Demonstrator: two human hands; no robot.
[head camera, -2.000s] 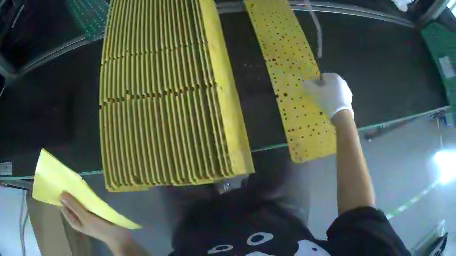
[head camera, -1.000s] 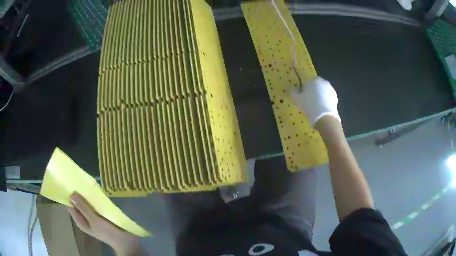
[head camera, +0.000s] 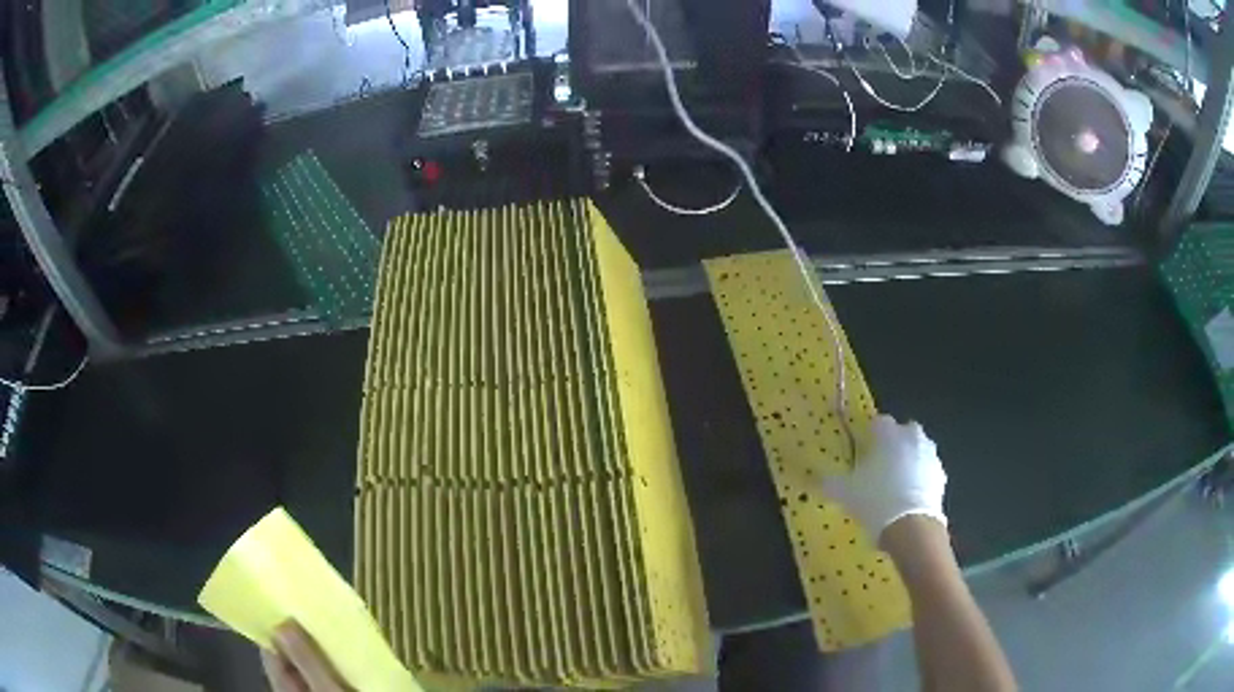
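A long yellow LED board [head camera: 767,354] dotted with dark holes lies on the black bench, its near end over the front edge. My right hand [head camera: 890,476], in a white glove, is on its right side and holds the dark end of a thin white test lead [head camera: 758,189] that comes from the rear. The tip is hidden by the fingers. A thick yellow board stack [head camera: 501,446] stands on edge left of the board. My bare left hand [head camera: 303,660], cut off by the lower edge, holds a curved yellow sheet [head camera: 291,584] left of the stack.
Green boards lie at the back left [head camera: 322,233] and right end [head camera: 1202,291]. A dark box [head camera: 494,169] with a red light, loose wires and a small fan [head camera: 1083,133] are at the rear. Metal rails frame the bench; cardboard [head camera: 146,672] is lower left.
The view has tilted up, showing the rear equipment, and everything sits lower in the picture. My right hand still holds the lead at the board. My left hand still holds the sheet.
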